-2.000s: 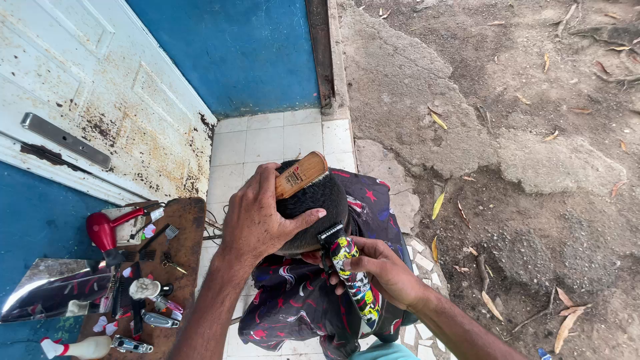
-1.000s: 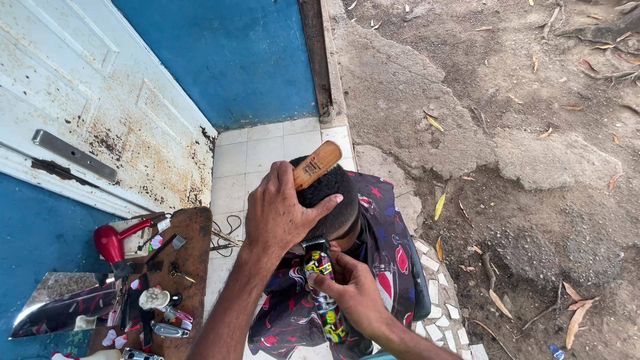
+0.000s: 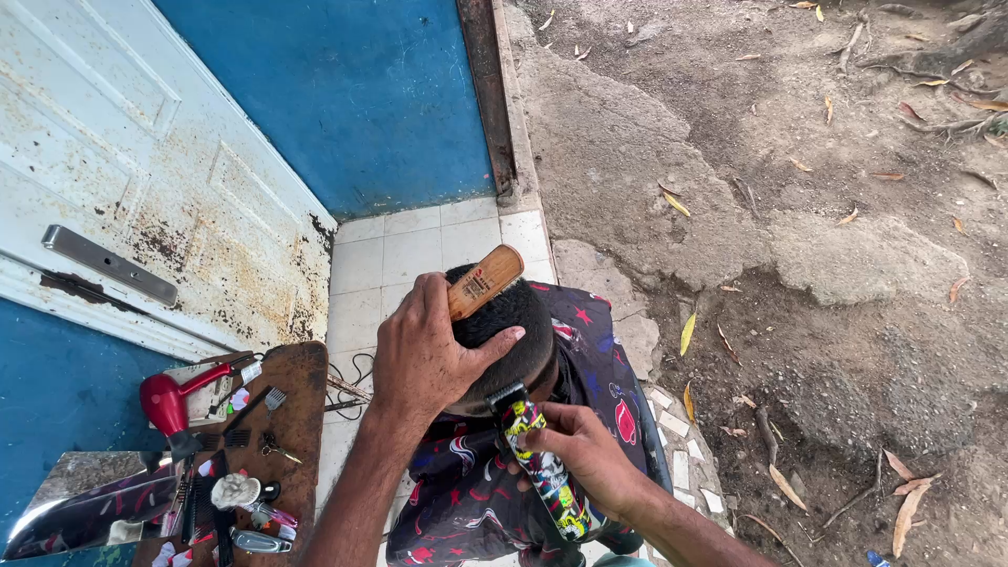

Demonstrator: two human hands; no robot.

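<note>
A seated person's head (image 3: 516, 335) with short dark hair is at the centre, above a dark patterned barber cape (image 3: 472, 504). My left hand (image 3: 429, 346) holds a wooden-backed hair brush (image 3: 487, 282) over the top of the head, its thumb resting on the hair. In my right hand (image 3: 579, 449) is a cordless hair clipper (image 3: 543, 468) with a bright multicoloured body. Its black blade end is at the lower side of the head, by the hairline; whether it touches the skin cannot be told. The person's face is mostly hidden.
A worn wooden table (image 3: 295, 409) at lower left bears a red hair dryer (image 3: 165, 402), scissors (image 3: 276, 447), combs, a shaving brush (image 3: 236, 490) and a mirror (image 3: 87, 504). Behind it stands a rusty white door (image 3: 157, 181). White floor tiles (image 3: 409, 252) border rough ground with leaves.
The head has turned or tilted since two seconds ago. My right hand has shifted the clipper along the head's lower side. My left hand still holds the brush on top.
</note>
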